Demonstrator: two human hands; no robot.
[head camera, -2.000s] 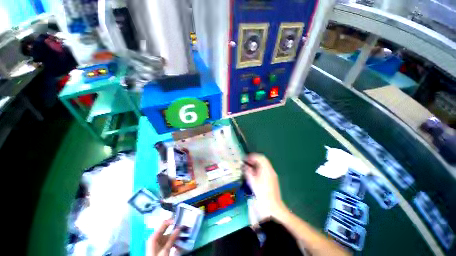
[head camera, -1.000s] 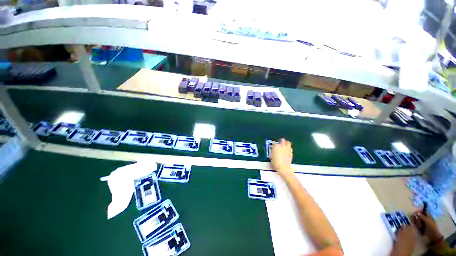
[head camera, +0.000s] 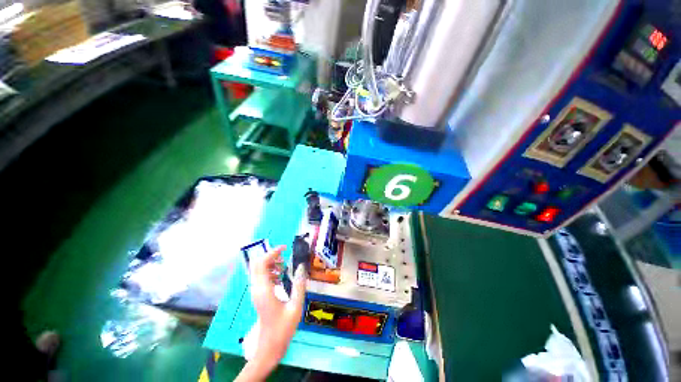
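A panel (head camera: 328, 237) stands tilted in the orange-brown fixture (head camera: 325, 273) on the left of the press base plate (head camera: 399, 257). My left hand (head camera: 275, 302) is at the fixture's left side, fingers apart, thumb beside the black clamp (head camera: 301, 250). Another pale-edged panel (head camera: 255, 249) shows just beyond my left fingertips; whether they touch it is unclear. The blue press head (head camera: 440, 168) with the green 6 is above the rear of the plate, with a metal part under it. My right hand is out of the picture.
The control panel (head camera: 549, 168) rises at the right. A black-lined box of shiny film (head camera: 209, 246) stands on the floor at left. A conveyor (head camera: 594, 298) carries panels at far right, near a white crumpled cloth (head camera: 556, 359). A dark object (head camera: 412, 324) lies right of the press front.
The view has swung from the conveyor back to the press. My right hand, seen at a panel on the belt, is out of view. My left hand has come into view at the fixture.
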